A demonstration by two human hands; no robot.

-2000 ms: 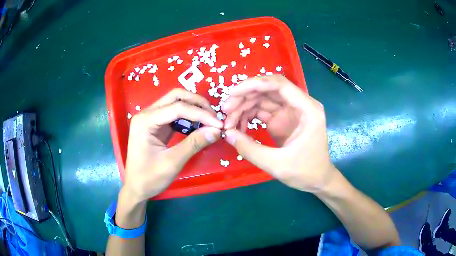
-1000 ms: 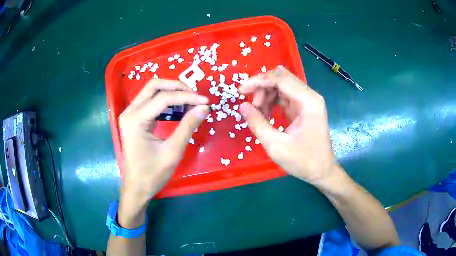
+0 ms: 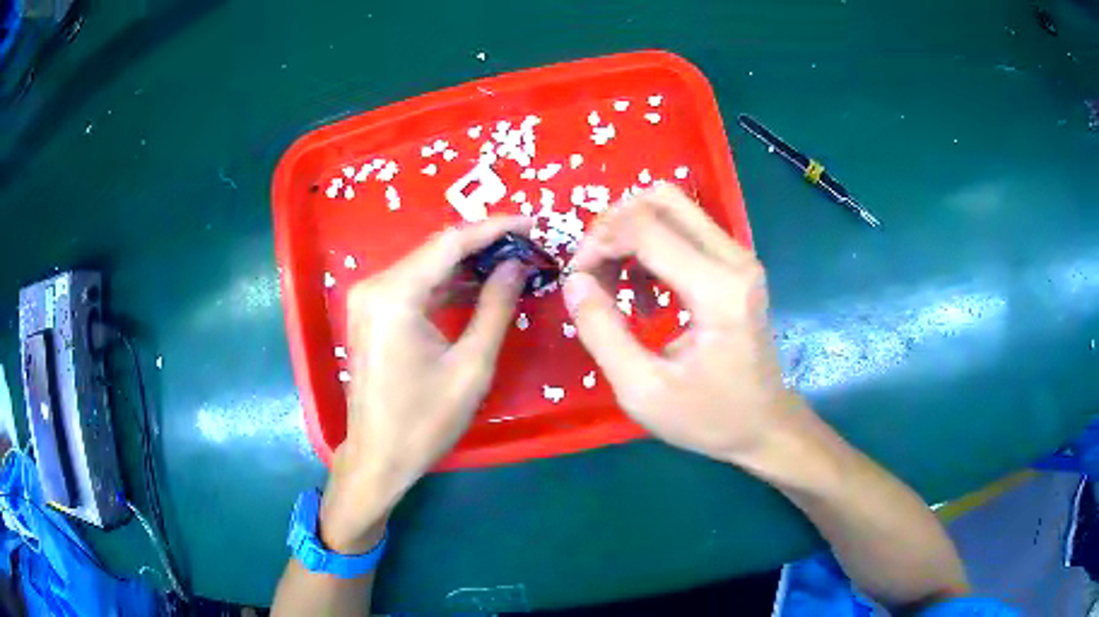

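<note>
A shallow red tray lies in front of me with many small white parts scattered in it. A larger white piece with an opening lies among them. My left hand holds a black device housing between thumb and fingers above the middle of the tray. My right hand is just right of the housing, thumb and index finger close together at its right end. Whether a small part is between those fingertips is too blurred to tell.
A black pen-length tool with a yellow band lies right of the tray on the green table. A grey box-shaped device with cables stands at the left. Blue cloth shows at the lower left. A blue band is on my left wrist.
My left hand has moved right and turned the black housing up between thumb and fingers. The two hands were apart a second ago and are now close together. The view has shifted slightly.
</note>
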